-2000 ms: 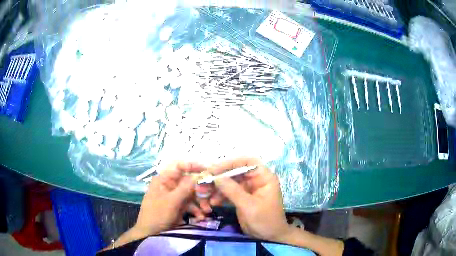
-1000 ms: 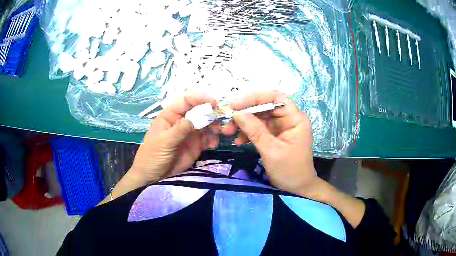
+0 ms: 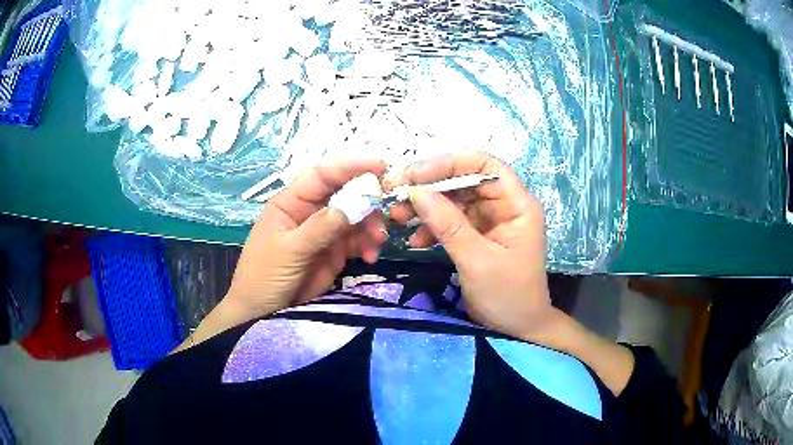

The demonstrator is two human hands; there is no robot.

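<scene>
My left hand (image 3: 300,235) holds a white plastic head (image 3: 356,198) between thumb and fingers. My right hand (image 3: 487,239) holds a slim white sleeve (image 3: 456,183) with a dark tip pointing right. The two parts meet between my fingertips, above the bench's front edge; whether they are joined is hard to tell. Loose white heads (image 3: 222,126) heap at the left on a clear plastic bag (image 3: 187,193). Dark metal shafts (image 3: 452,26) lie at the top centre. Small loose sleeves (image 3: 365,100) lie in front of them.
A clear tray (image 3: 713,161) at the right holds a row of several assembled pieces (image 3: 696,76). A blue tray (image 3: 30,74) with white pieces is at the upper left. A blue basket (image 3: 135,300) and a red object (image 3: 65,308) are below the bench. Greyish fabric is at the lower right.
The view has tilted down since two seconds ago, so the bench sits higher. The white head now shows clearly in my left hand. In the last second both hands have barely moved.
</scene>
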